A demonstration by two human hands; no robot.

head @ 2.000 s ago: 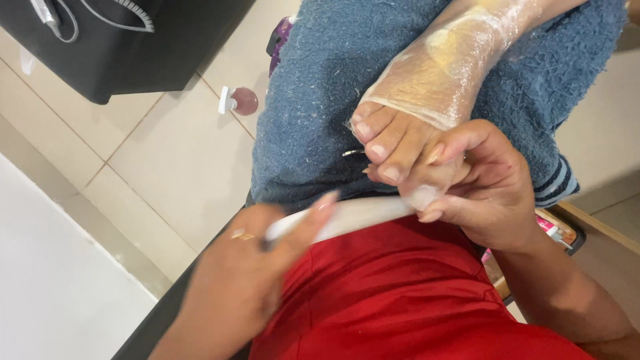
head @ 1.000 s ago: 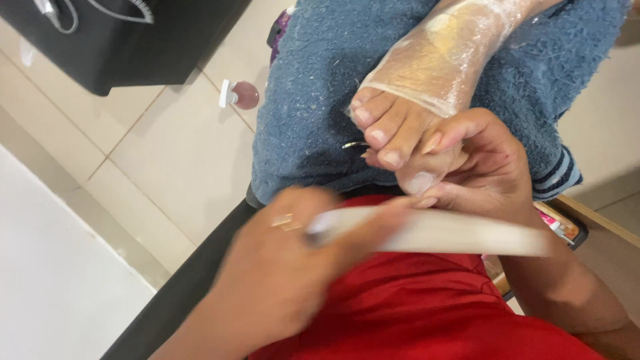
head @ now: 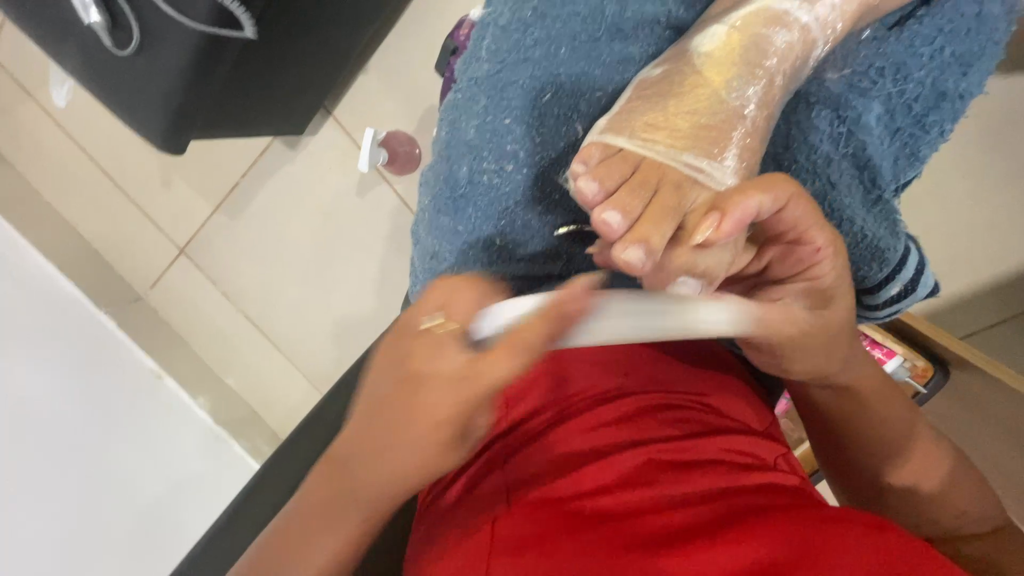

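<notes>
A person's foot, its instep wrapped in clear plastic film over a yellowish pad, rests on a blue towel. Blurred by motion, my left hand wears a ring and grips a long white nail file near one end. The file lies across the front of the big toe, and its far end reaches my right hand. That hand holds the big toe between thumb and fingers. A small shiny metal piece shows on the towel beside the smaller toes.
Black furniture with a white coiled cord stands at upper left. A pump bottle with pinkish liquid is on the floor tiles. Below my right forearm a tray holds tubes. A white surface lies at lower left.
The white file has shifted back and forth past the big toe with my left hand. My right hand has kept hold of the toe.
</notes>
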